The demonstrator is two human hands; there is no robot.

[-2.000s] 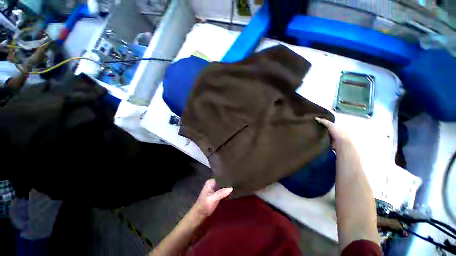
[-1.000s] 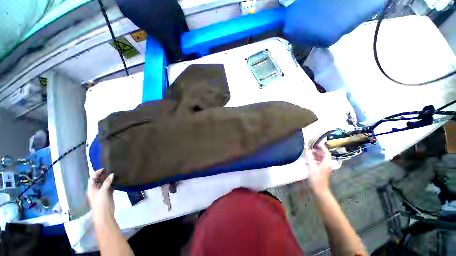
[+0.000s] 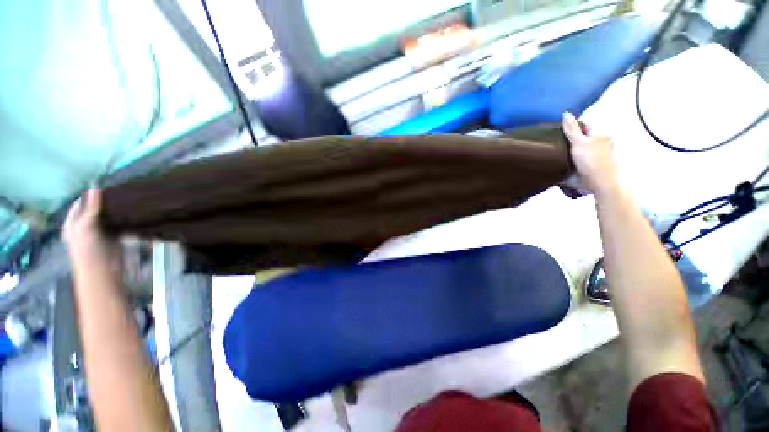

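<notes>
Brown shorts point(image 3: 337, 190) are stretched out in the air above and behind the navy padded arm point(image 3: 405, 312). My left hand point(image 3: 86, 226) grips their left end. My right hand point(image 3: 592, 156) grips their right end. The cloth hangs between the hands in long folds and does not touch the front of the pad. The pad's top is bare. The iron point(image 3: 599, 283) stands at the right end of the pad, mostly hidden behind my right forearm.
The white table top point(image 3: 540, 354) lies under the pad. A second blue pad point(image 3: 565, 72) is at the upper right, by another white surface point(image 3: 708, 97). Black cables point(image 3: 717, 202) run right from the iron. A small dark tool point(image 3: 289, 413) lies at the front edge. Windows are behind.
The shorts lay over the pad and are now lifted off it, stretched between both hands. My right hand has moved from beside the iron up to the cloth. The left hand has risen.
</notes>
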